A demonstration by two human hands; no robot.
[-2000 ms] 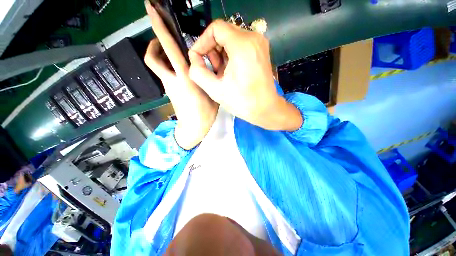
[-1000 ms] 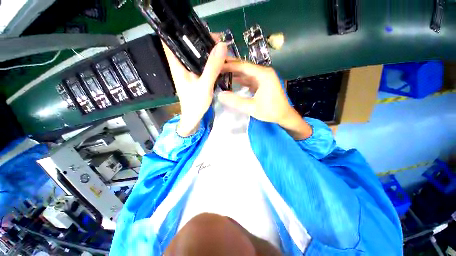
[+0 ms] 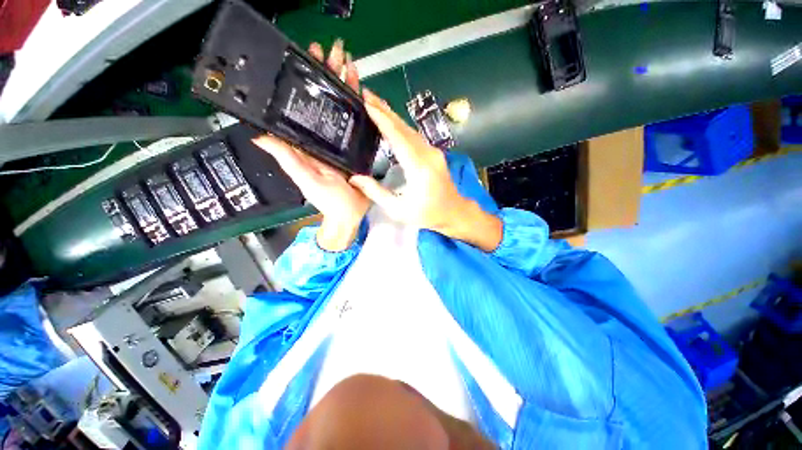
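A black phone housing with a battery-bay recess and pale label is held up and tilted above the bench. My left hand grips its lower edge. My right hand grips its right end, with fingertips showing behind the upper edge. A silvery board assembly lies on the bench beyond my right hand. A small cream item lies beside it.
A black carrier tray with several silvery assemblies is on the left of the bench. A black shell and a narrow dark part lie at the right. A brown carton and blue stool are beside the bench.
The housing has turned to show its recess and label and now lies flatter across both hands. My right hand has moved from below it to its right end.
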